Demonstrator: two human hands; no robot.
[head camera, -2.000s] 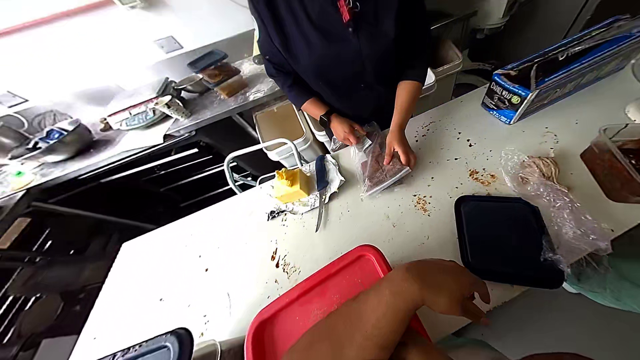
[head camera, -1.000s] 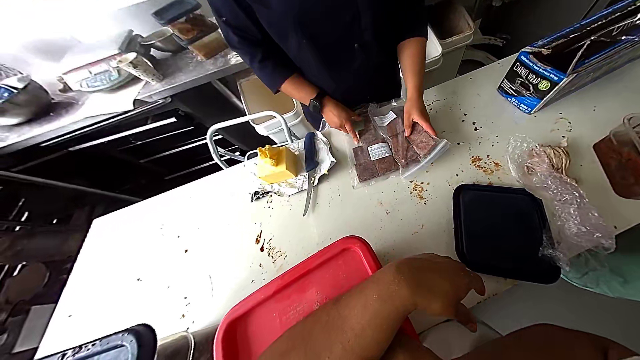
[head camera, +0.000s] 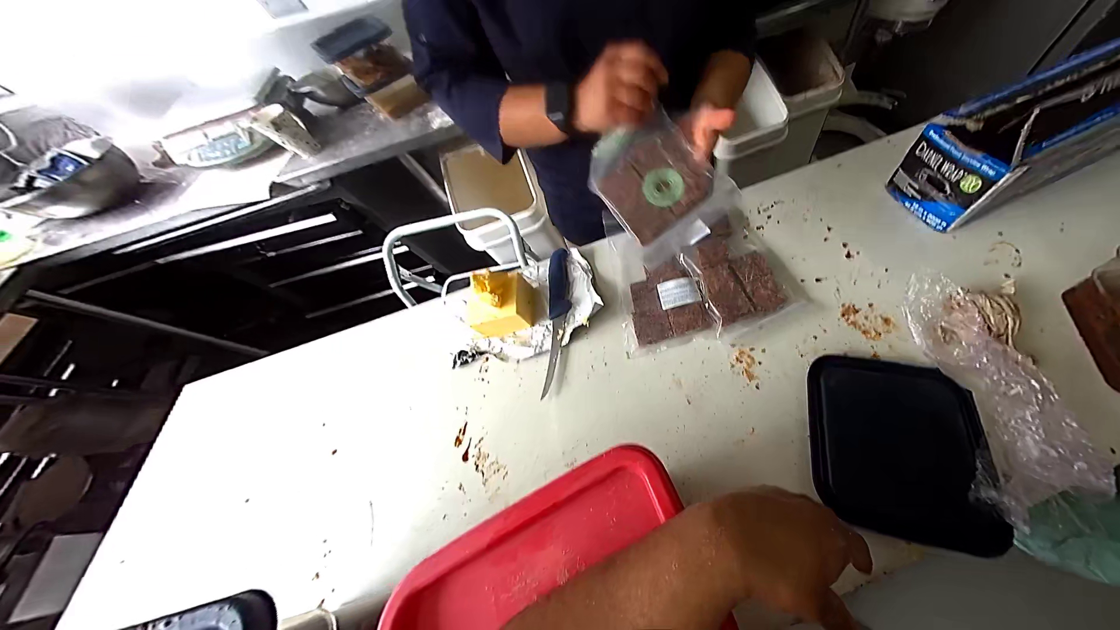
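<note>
My left hand (head camera: 787, 551) reaches rightward over the red plastic lid (head camera: 542, 542), fingers bent down by the dark square lid (head camera: 901, 451); its fingertips are partly cut off, so any hold cannot be told. My right hand is out of view. Across the table, a co-worker's hands hold up a clear plastic bag of brown slabs (head camera: 652, 184) with a round green label. Beneath it, more bagged brown slabs (head camera: 669, 306) lie flat. Left of these, a yellow block (head camera: 500, 304) sits on foil (head camera: 582, 289), with a blue-handled knife (head camera: 556, 306) beside it.
At the right are a cling wrap box (head camera: 954, 179), crumpled plastic film (head camera: 1015, 385) and a container with brown contents (head camera: 1098, 324). Crumbs dot the white table (head camera: 289, 437). White bins (head camera: 494, 188) stand beyond the far edge. A dark-rimmed container (head camera: 219, 612) is at bottom left.
The co-worker has lifted one bag, whose round green label now shows, above bags lying on the table. My right arm, at the bottom right before, is out of view.
</note>
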